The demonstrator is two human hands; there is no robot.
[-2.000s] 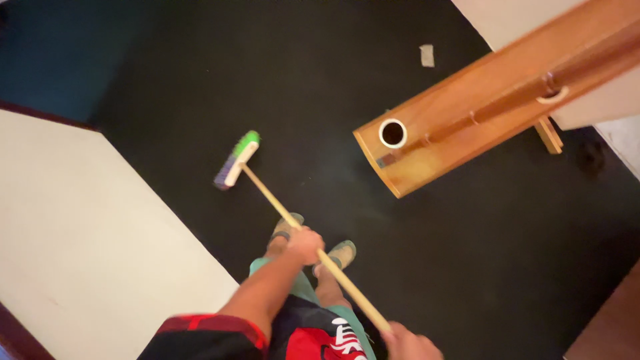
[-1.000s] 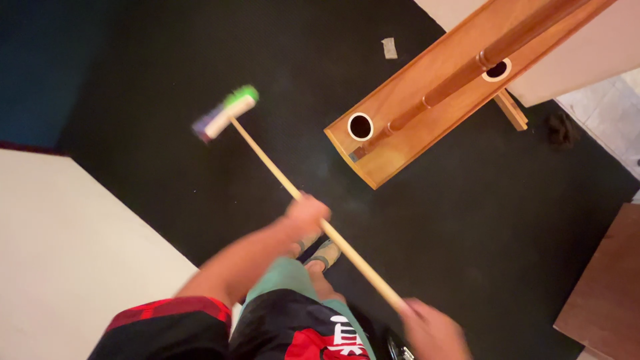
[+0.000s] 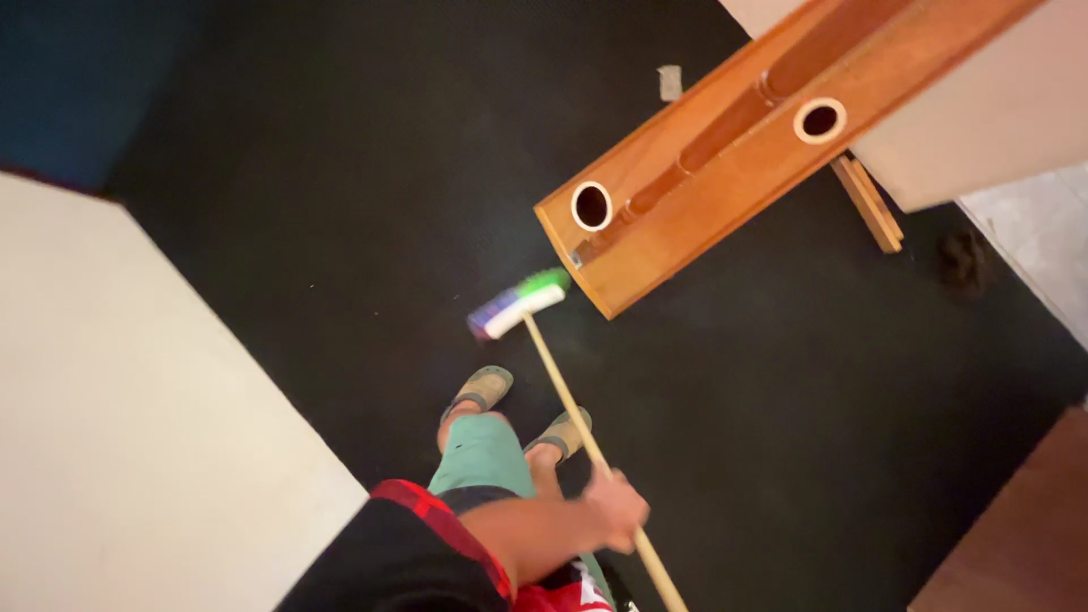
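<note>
My left hand (image 3: pixel 615 510) grips the wooden handle (image 3: pixel 557 378) of a broom partway along its length. The broom head (image 3: pixel 520 304), white with green and purple bristles, is on the dark floor near the end of a varnished wooden piece (image 3: pixel 663 229); motion blurs it. The handle passes to the right of my feet, over the edge of one clog, and runs out of the bottom of the view. My right hand is not in view.
The long wooden piece has a turned post (image 3: pixel 722 136) along it and two white-rimmed dark round openings or cups. Wooden legs (image 3: pixel 869 204), a dark clump (image 3: pixel 962 262) and a pale scrap (image 3: pixel 670 83) lie around it. A pale wall or panel (image 3: pixel 153 408) stands left.
The broom head has moved right, close to the end of the wooden piece, and nearer my feet. My right hand, earlier on the far part of the handle, has left the view.
</note>
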